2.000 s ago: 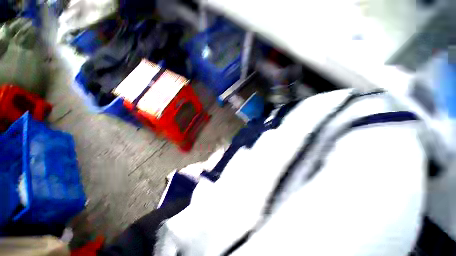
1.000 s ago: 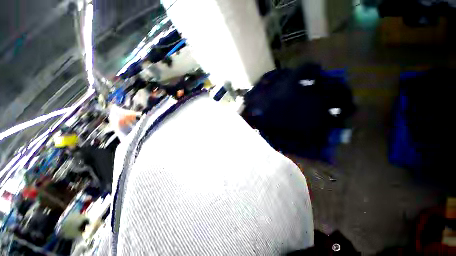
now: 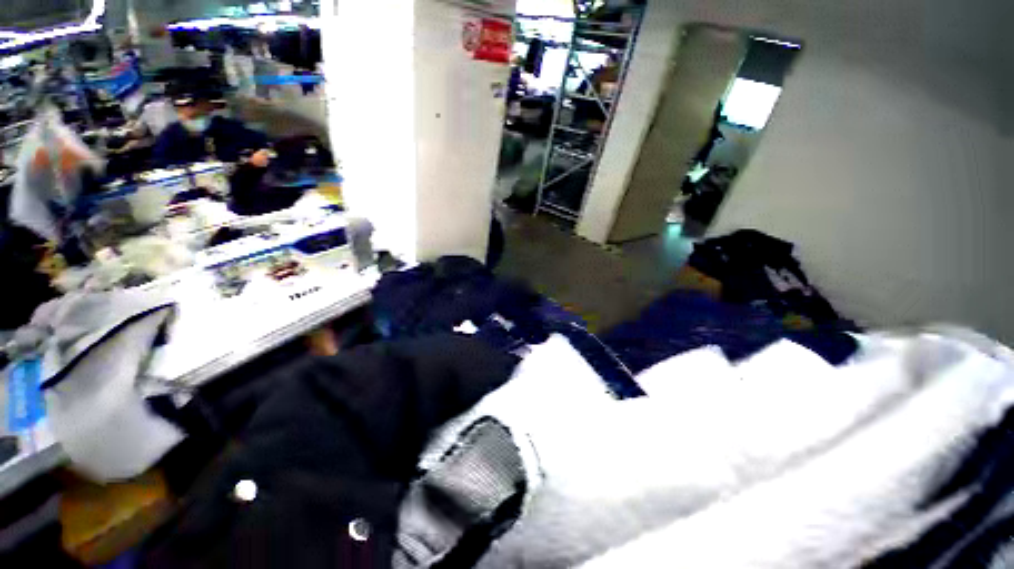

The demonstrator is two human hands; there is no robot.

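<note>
A large heap of light grey garment pieces (image 3: 712,456) with dark edges fills the lower right, close to the camera. A rounded opening with a dark rim and ribbed cloth inside shows at its left end. Black cloth with two pale round buttons (image 3: 334,422) lies against it at bottom centre. Another light grey piece with a navy edge (image 3: 111,383) hangs at the edge of a table on the left. Neither my left hand nor my right hand can be made out.
A white sewing machine table (image 3: 295,295) stands left, with a person (image 3: 206,139) in dark clothes behind it. A white pillar (image 3: 450,145) rises at centre. Navy heaps (image 3: 456,291) lie beyond the grey pieces, a black heap (image 3: 762,267) by the right wall. A doorway (image 3: 723,133) stands behind.
The view has swung up from the floor to the room, pillar and doorway. The grey pieces now spread across the lower right, and the black cloth with buttons shows at bottom centre.
</note>
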